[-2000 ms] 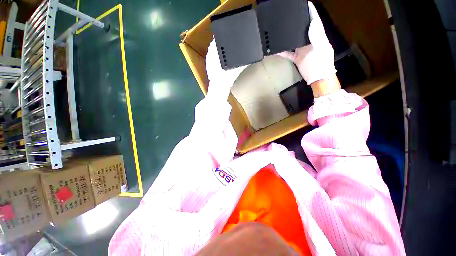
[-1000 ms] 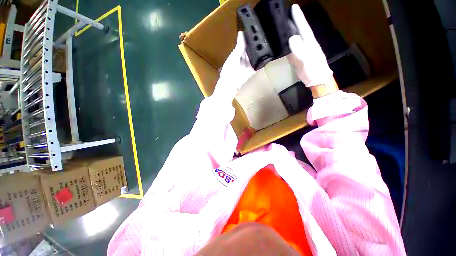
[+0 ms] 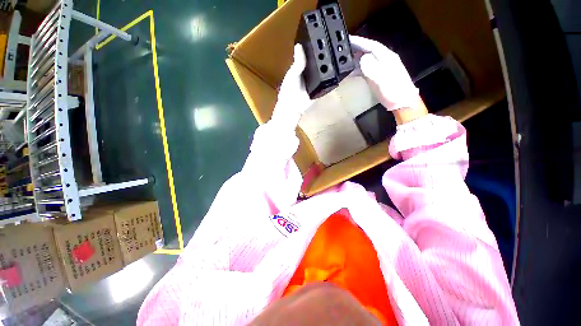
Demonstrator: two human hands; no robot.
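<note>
Two black plastic housings (image 3: 328, 48) are held side by side, upright and touching, over the open carton (image 3: 264, 89). Their narrow sides with square and round openings face me. My left hand (image 3: 294, 86), in a white glove, grips the left side of the pair. My right hand (image 3: 387, 75), also gloved in white, is at the right side with its fingers bent against the right housing. A pale sheet (image 3: 337, 124) lies in the carton below. Another dark housing (image 3: 376, 123) lies beside the sheet, and more dark housings (image 3: 439, 88) lie at the right inside the carton.
A white roller rack (image 3: 64, 114) stands at the left on the green floor. Brown cartons (image 3: 137, 230) with red stickers on some stand below it. Yellow lines (image 3: 162, 127) mark the floor. A black surface (image 3: 551, 127) runs along the right.
The housings have turned from broad faces showing to narrow sides showing, and are now pressed together. My right hand's fingers have gone from outstretched to bent around the right housing.
</note>
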